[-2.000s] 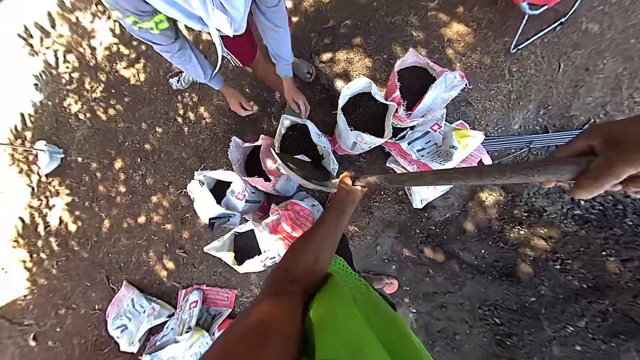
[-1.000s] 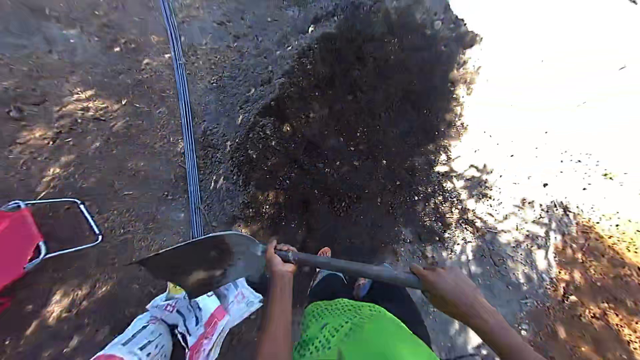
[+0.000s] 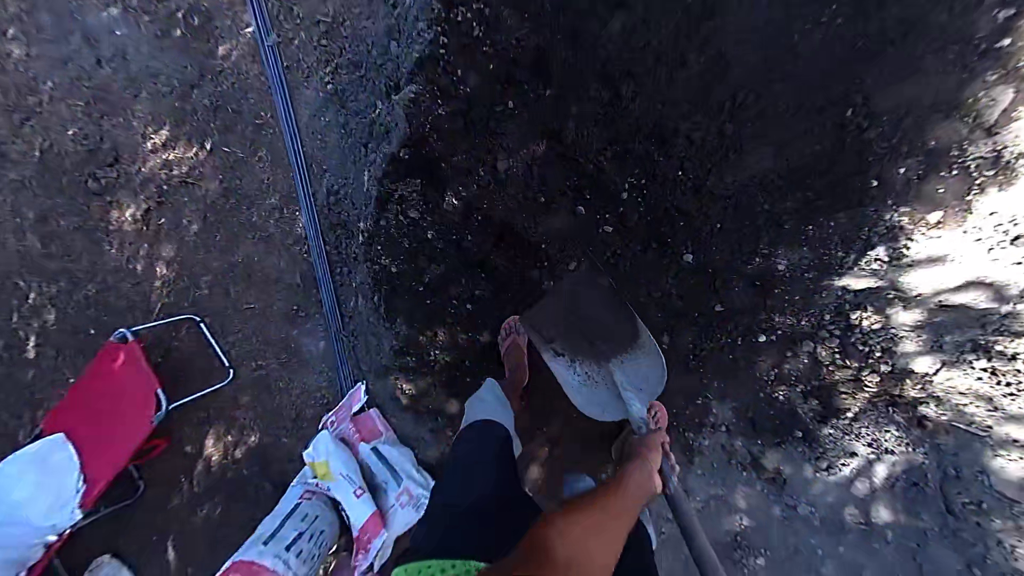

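Observation:
My left hand [image 3: 650, 462] grips the shaft of a shovel [image 3: 694, 524] just behind the blade. The wide metal blade [image 3: 596, 388] lies low at the edge of a heap of dark soil [image 3: 640, 184], its tip pointing up the view and its front part covered with soil. One bare foot in a sandal [image 3: 514, 340] is left of the blade, and the other is partly hidden beside my left hand. My right hand is out of view; the shaft runs out at the bottom edge.
Printed sacks [image 3: 392, 472] lie at the lower left. A bundle of thin metal rods [image 3: 308, 200] stretches along the ground from them. A red folding chair [image 3: 104, 408] with a metal frame stands at the far left, with a pale cloth-like thing [image 3: 36, 496] over it.
The view has swung from the open sacks and another person to the soil heap. The shovel blade has moved from beside the sacks to the heap, and my right hand has left the view.

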